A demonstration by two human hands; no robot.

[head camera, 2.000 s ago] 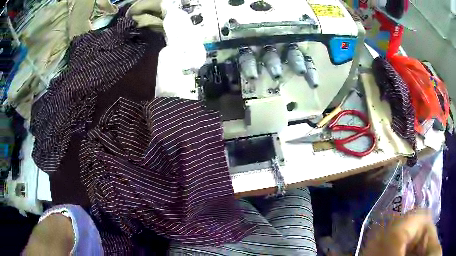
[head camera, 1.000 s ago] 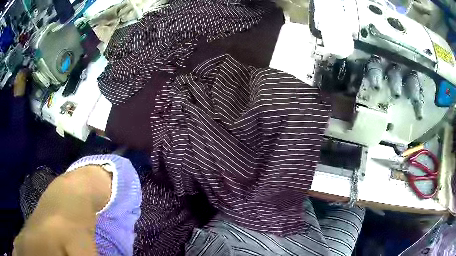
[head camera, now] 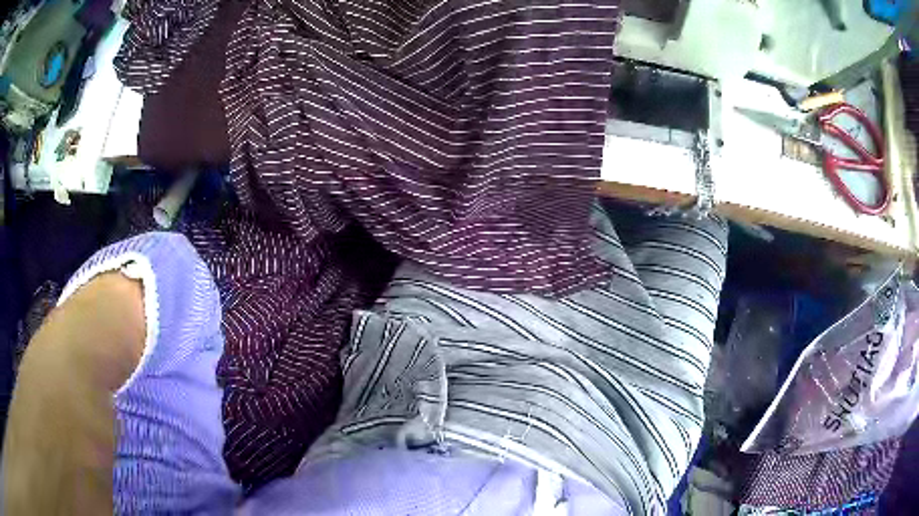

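Note:
Dark maroon striped cloth (head camera: 433, 131) lies over the table's front edge, and its lower end rests on the grey striped lap cloth (head camera: 574, 363). More maroon striped cloth (head camera: 272, 343) is bunched low, left of the lap. My left arm shows at the left edge, bare below a lilac sleeve; its hand is out of the picture. My right hand is not in view. No hand is seen touching the cloth.
The machine's white base (head camera: 685, 45) is cut off at the top. Red-handled scissors (head camera: 857, 156) lie right of it. A grey lint strand (head camera: 703, 171) hangs at the table edge (head camera: 806, 227). A clear printed plastic bag (head camera: 846, 373) hangs at the right, above more striped cloth.
The view has swung left, then tilted down to the lap. The blurred right hand from the oldest frame is out of view. The maroon cloth keeps its place at the table edge.

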